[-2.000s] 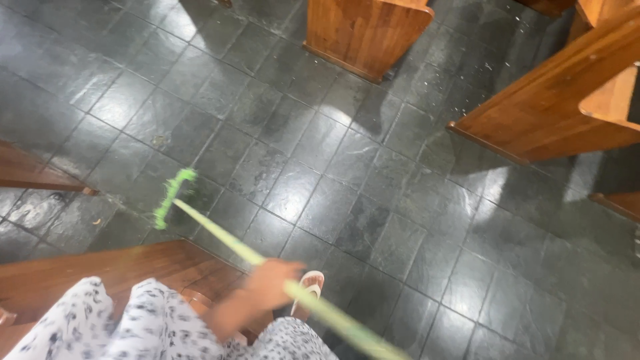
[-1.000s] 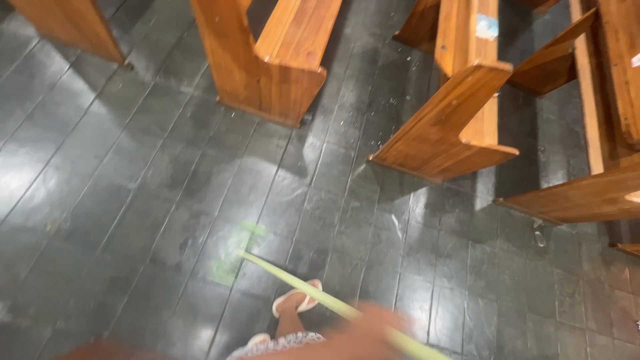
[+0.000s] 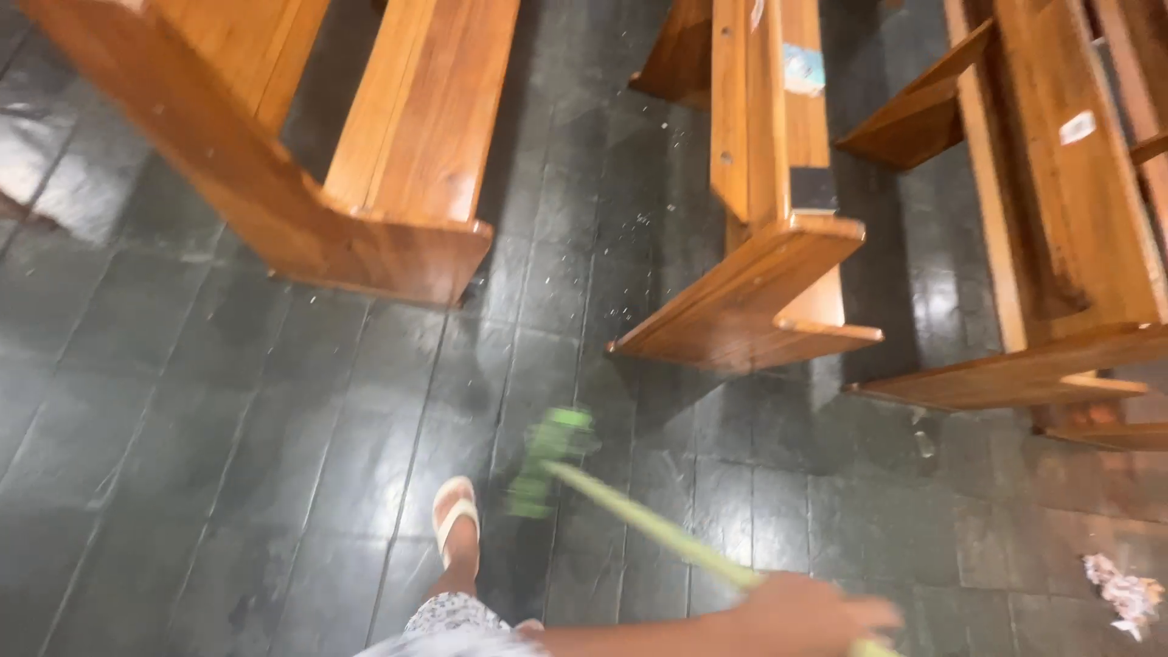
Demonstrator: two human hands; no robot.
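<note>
My left hand [image 3: 808,613] is closed around the pale yellow-green handle [image 3: 662,529] of a broom, at the bottom right of centre. The handle runs from the lower right up to the green broom head [image 3: 550,461], which is blurred and lies low over or on the dark tiled floor [image 3: 301,438]. The handle's upper end is out of frame. My right hand is not in view. My foot in a white thong sandal [image 3: 455,520] stands left of the broom head. White bits of debris [image 3: 639,219] are scattered between two wooden pews.
A wooden pew [image 3: 401,255] stands at the upper left, another [image 3: 744,310] right of centre, and further pews [image 3: 1013,370] at the right. Crumpled pinkish-white litter [image 3: 1124,593] lies at the lower right. A small clear object [image 3: 924,444] is on the floor near the right pew.
The view has shifted strongly along the pews. The broom, still in my left hand, has moved along the floor and now shows near the pew ends.
</note>
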